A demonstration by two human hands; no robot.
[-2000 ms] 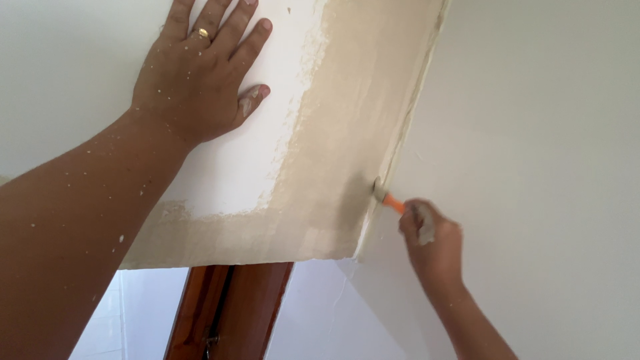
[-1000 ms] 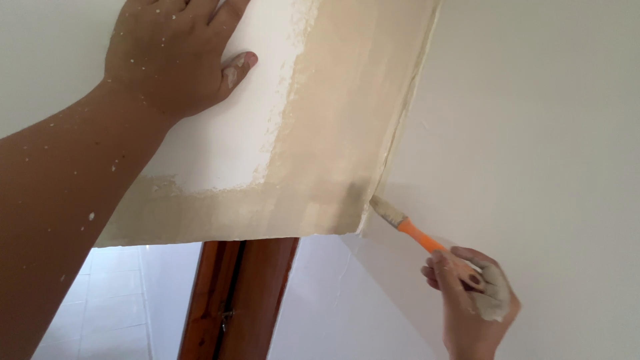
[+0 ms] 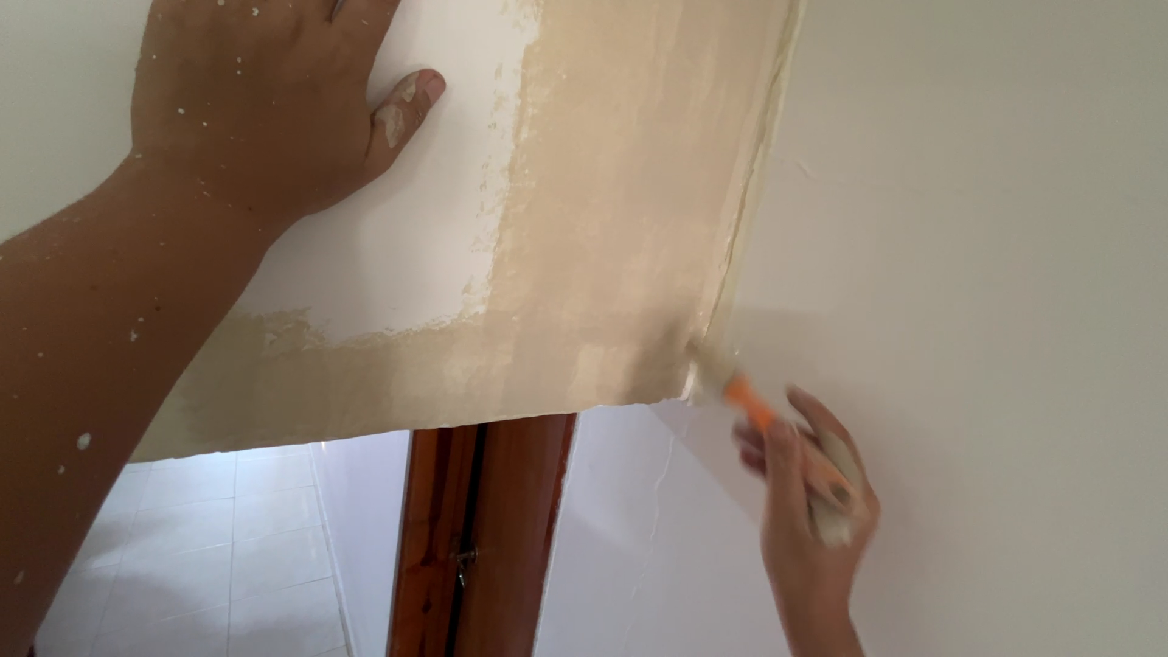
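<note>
My right hand (image 3: 817,502) grips an orange-handled paintbrush (image 3: 753,401), blurred by motion. Its bristles meet the lower right corner of a white surface, by the seam with the side wall. Beige paint (image 3: 630,182) forms a broad band along that seam and along the bottom edge. My left hand (image 3: 265,100), speckled with white paint, rests on the unpainted white part (image 3: 401,237). The thumb is spread and smeared with paint; the fingertips are cut off by the top of the view.
To the right is a pale wall (image 3: 985,274) with a thin crack near the seam. Below the painted edge stand a brown wooden door frame (image 3: 520,529) with a metal latch part (image 3: 464,557) and, at lower left, a light tiled floor (image 3: 192,547).
Since two seconds ago, the brush in my right hand has moved down the seam to the lower corner. The left hand stays on the white surface. The view has shifted somewhat.
</note>
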